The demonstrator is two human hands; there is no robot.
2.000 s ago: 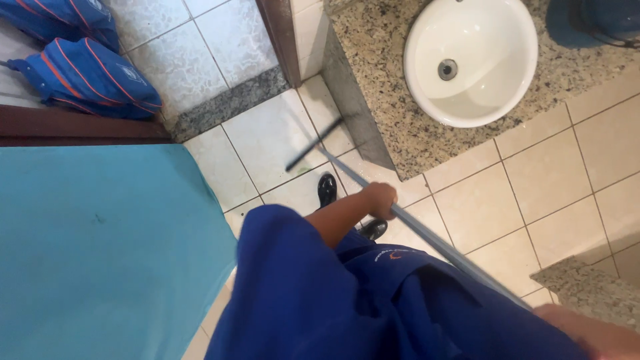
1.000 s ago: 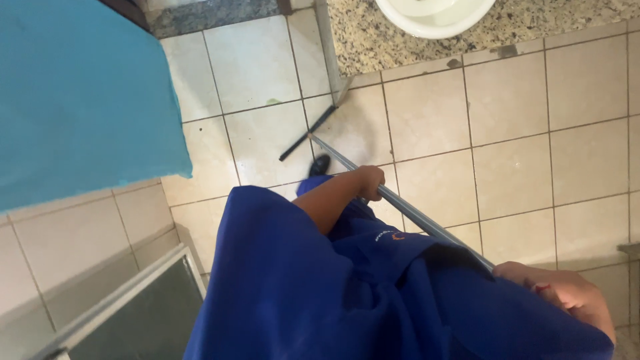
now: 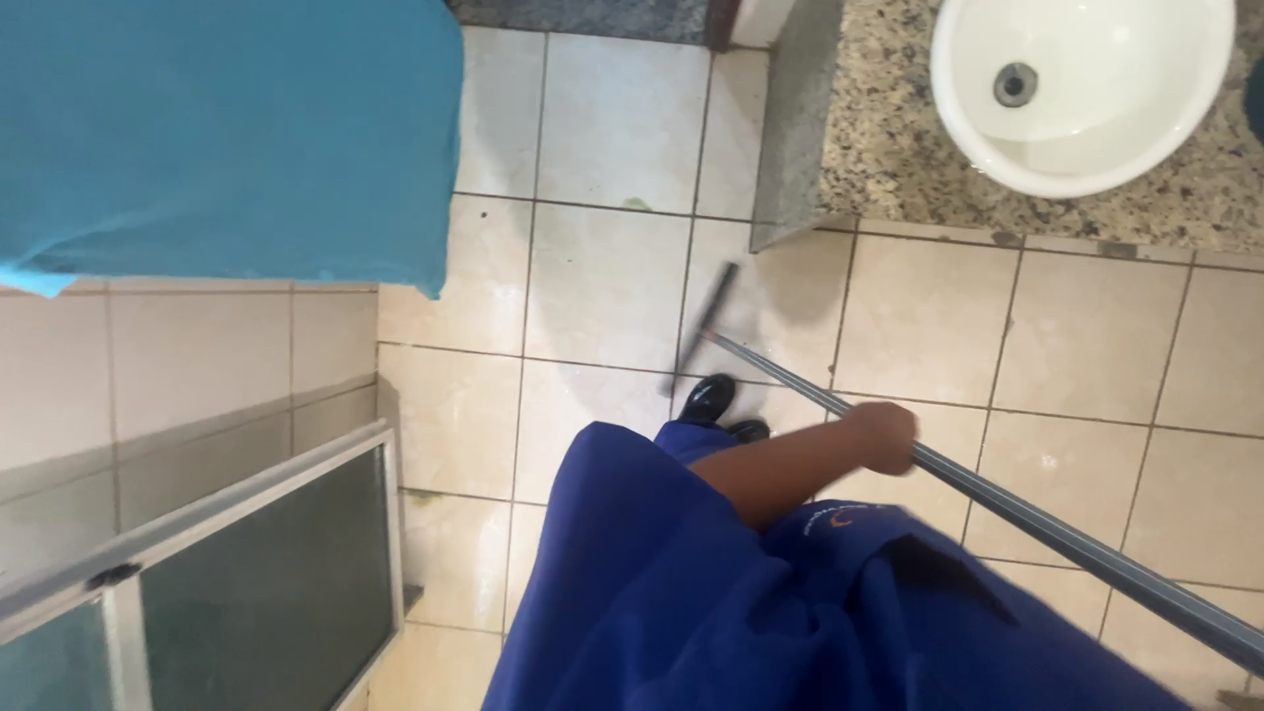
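Observation:
My left hand [image 3: 882, 437] is closed around the grey metal pole [image 3: 1027, 509] of a floor squeegee, with the bare forearm reaching across from the left. The pole runs from the lower right edge up to the dark squeegee blade [image 3: 699, 331], which is slightly blurred. That blade lies slantwise on the pale floor tiles [image 3: 607, 276], its lower end just beside the toe of a black shoe [image 3: 709, 398]. My right hand is out of view, as is the pole's upper end. A loose blue garment [image 3: 681, 592] fills the bottom middle.
At the upper right, a speckled stone counter [image 3: 889, 178] holds a white washbasin [image 3: 1076, 163]. A turquoise panel or cloth [image 3: 227, 138] covers the upper left. Below it stands a metal-framed glass panel [image 3: 267, 563]. A dark stone threshold [image 3: 592, 18] crosses the top.
The squeegee blade has turned to a steeper slant, with its lower end closer to the shoe. My right hand, on the pole a second ago, has gone out of view. The view has shifted.

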